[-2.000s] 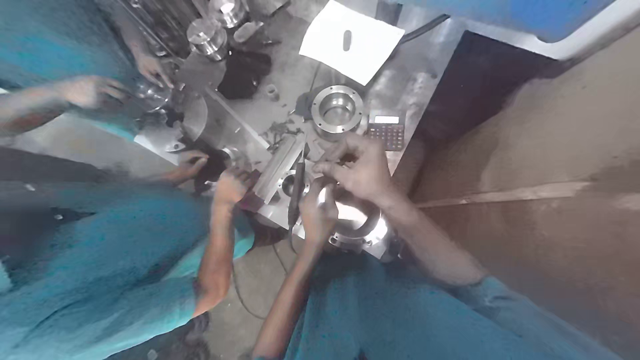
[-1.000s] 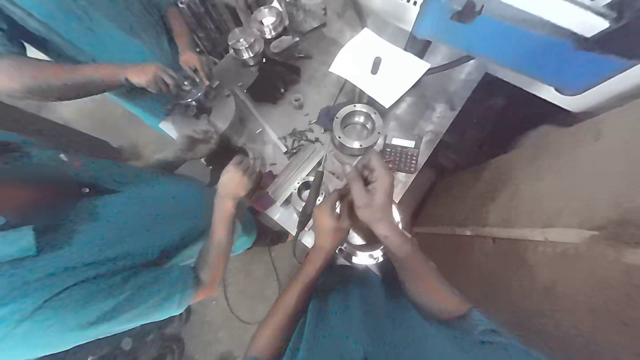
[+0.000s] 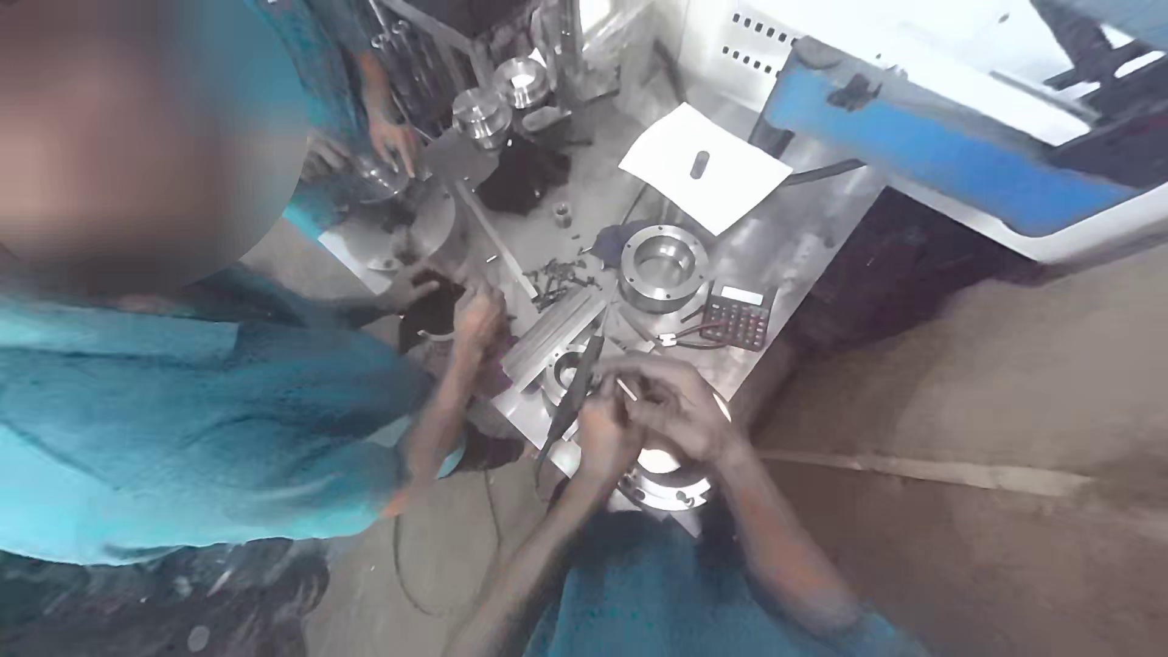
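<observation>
My left hand [image 3: 610, 436] and my right hand [image 3: 680, 406] meet above a shiny flanged metal ring [image 3: 666, 493] at the table's near edge. Between the fingertips shows a small, thin, light-coloured piece [image 3: 627, 390]; the fingers hide most of it, and which hand grips it I cannot tell. Beside my left hand lies a dark pen-shaped tool with a cord [image 3: 577, 388], partly over a smaller metal ring [image 3: 568, 370]. Beyond my hands stands a thick bored metal ring with bolt holes [image 3: 663, 265]. A calculator [image 3: 737, 316] lies to its right.
Small dark screws [image 3: 561, 278] lie by a grooved metal block [image 3: 554, 338]. White paper with a dark oval piece [image 3: 700, 164] lies farther back. Two co-workers stand at the left, one's hand [image 3: 479, 315] near the block. Turned metal parts [image 3: 481, 117] stand behind; a blue-and-white machine [image 3: 931, 137] is at right.
My hands stay close together over the flanged ring. A co-worker at the left has leaned in, with the head now filling the upper left of the view.
</observation>
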